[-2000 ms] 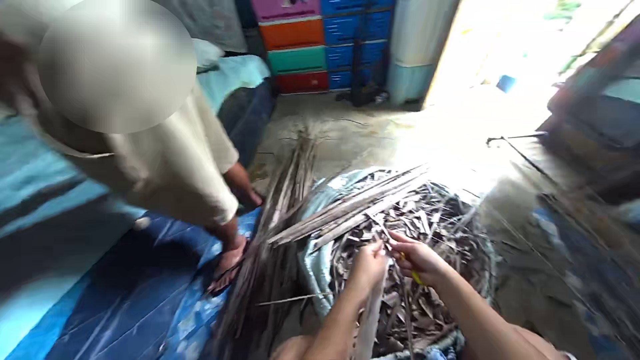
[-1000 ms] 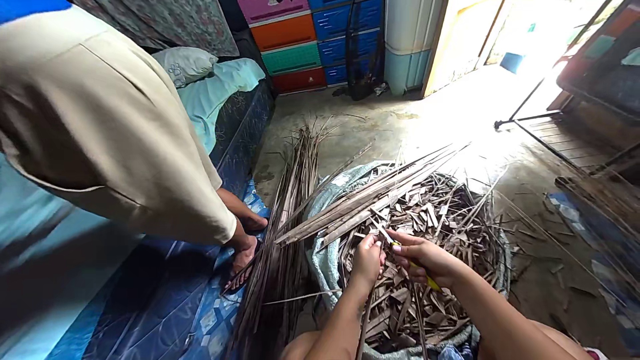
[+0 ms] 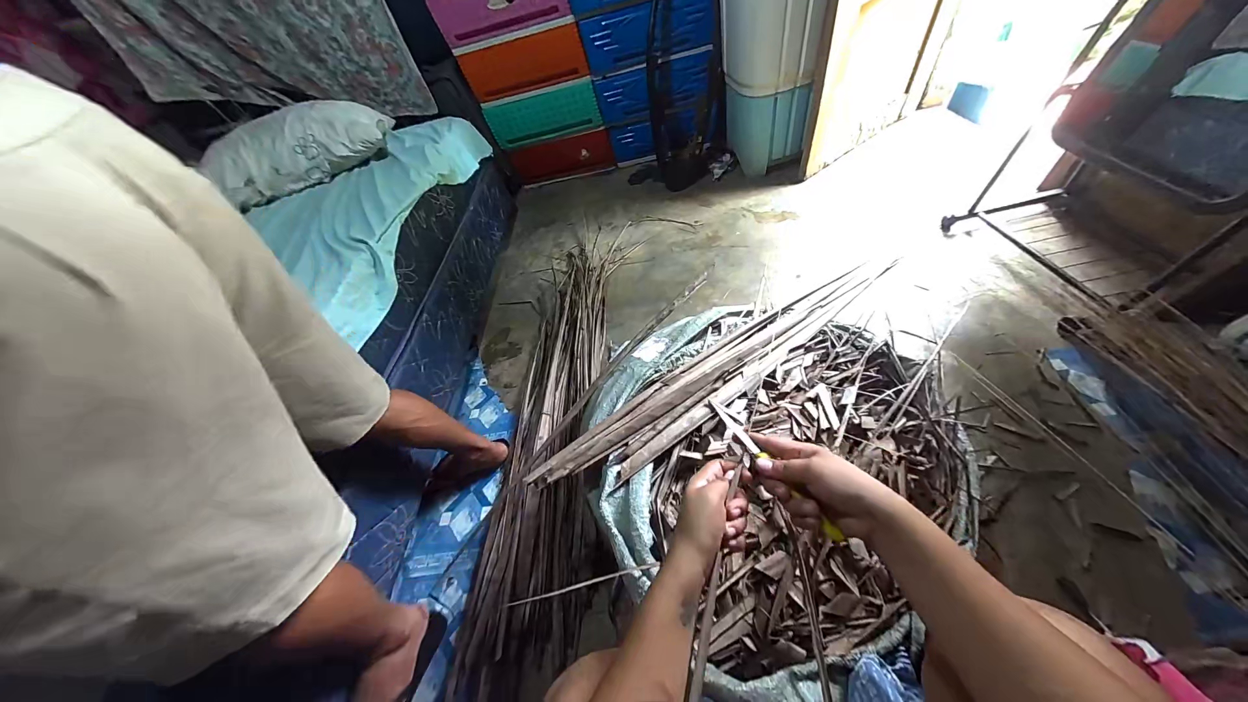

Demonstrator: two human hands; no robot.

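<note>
My left hand (image 3: 715, 509) is closed around a dry brown leaf strip (image 3: 708, 609) that hangs down toward me. Against its fingertips, my right hand (image 3: 824, 487) grips a yellow-handled knife (image 3: 831, 529), its pale blade pointing up and left. Both hands are over a wide woven sack (image 3: 629, 517) with a rolled rim, full of cut leaf scraps (image 3: 858, 595). A bundle of long dry strips (image 3: 697, 390) lies across the sack's far left rim. To the left, a larger bundle of dry stalks (image 3: 546, 468) rests on the floor.
A person in beige shorts (image 3: 175, 390) stands close on the left, beside a dark blue mattress (image 3: 444, 263). Coloured plastic drawers (image 3: 536, 97) and a tall container (image 3: 770, 88) are at the back. A metal-framed stand (image 3: 1033, 214) and more dry stalks (image 3: 1170, 390) lie right.
The person on the left has moved closer, and the beige shorts fill more of the left side. My hands remain over the sack, with the knife still in my right hand.
</note>
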